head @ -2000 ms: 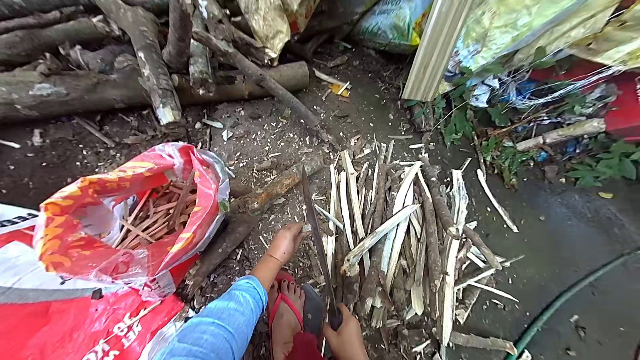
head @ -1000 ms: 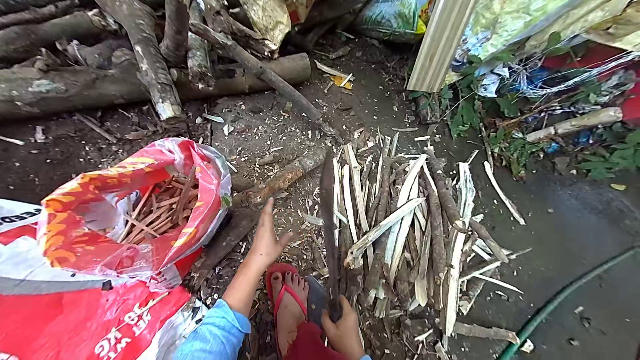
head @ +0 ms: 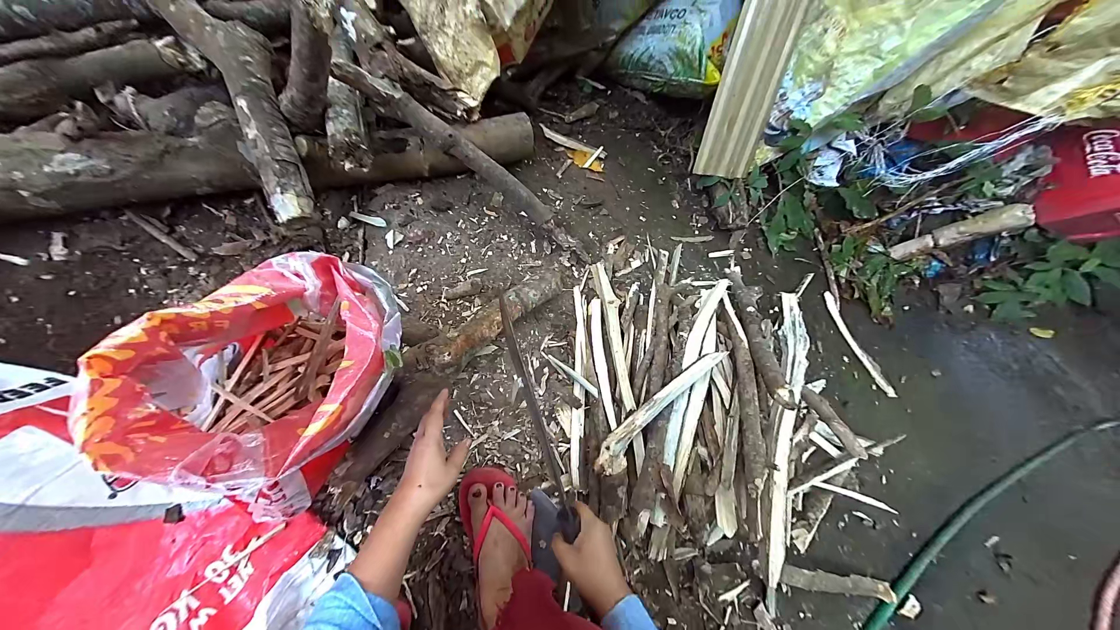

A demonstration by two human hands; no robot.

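Note:
My right hand (head: pixel 591 556), low in the middle of the view, grips the dark handle of a machete (head: pixel 531 402). Its long thin blade points up and away, between a log and a heap of split wood (head: pixel 691 367). My left hand (head: pixel 435 455) is empty, its fingers apart, above the ground left of my foot in a red flip-flop (head: pixel 497 525). Just beyond the hand lies a short piece of log (head: pixel 499 322). To the left stands a red and white plastic sack (head: pixel 131 411), its rim rolled down, holding thin split sticks (head: pixel 280 376).
Thick logs and branches (head: pixel 114 166) are piled at the back left. A ribbed pale panel (head: pixel 751 87) stands at the back, beside plastic sheeting (head: pixel 901 52) and green leaves. A green hose (head: pixel 980 503) curves over wet ground at right. Another red sack (head: pixel 227 569) lies flat at lower left.
The machete blade was more upright one second ago and now leans to the left. My left hand was closed two seconds ago; its fingers have since spread.

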